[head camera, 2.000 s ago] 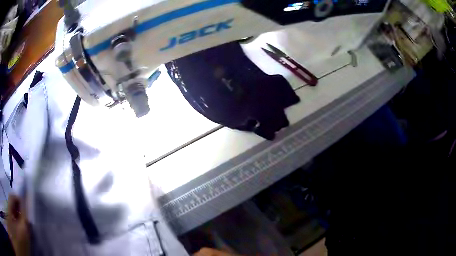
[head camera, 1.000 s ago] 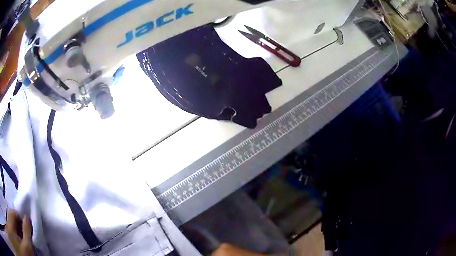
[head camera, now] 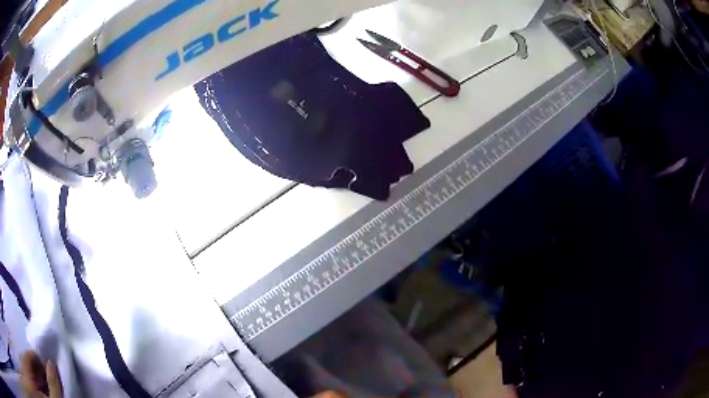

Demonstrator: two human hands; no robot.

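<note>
The white garment panel point(head camera: 117, 272) lies left of and below the needle area, with a dark strip point(head camera: 92, 307) running down it. My left hand point(head camera: 40, 375) is at the bottom left edge, partly cut off, fingertips against the pale cloth; its grip is unclear. My right hand point(head camera: 330, 394) shows only as a sliver at the bottom edge. The lockstitch machine point(head camera: 155, 62) stands over the cloth; the needle spot is washed out by glare. A stack of navy curved pieces point(head camera: 311, 116) with a small pale print lies right of the machine head.
Thread snips with dark red handles point(head camera: 424, 74) lie behind the navy stack. A ruler tape point(head camera: 350, 245) runs along the table's near edge. A blue basket point(head camera: 571, 167) shows below the table at right. Dark cloth point(head camera: 606, 272) fills the lower right.
The view has shifted, so the machine, navy stack and snips sit further left and higher. The left hand still touches the pale cloth. The right hand shows less than a second ago.
</note>
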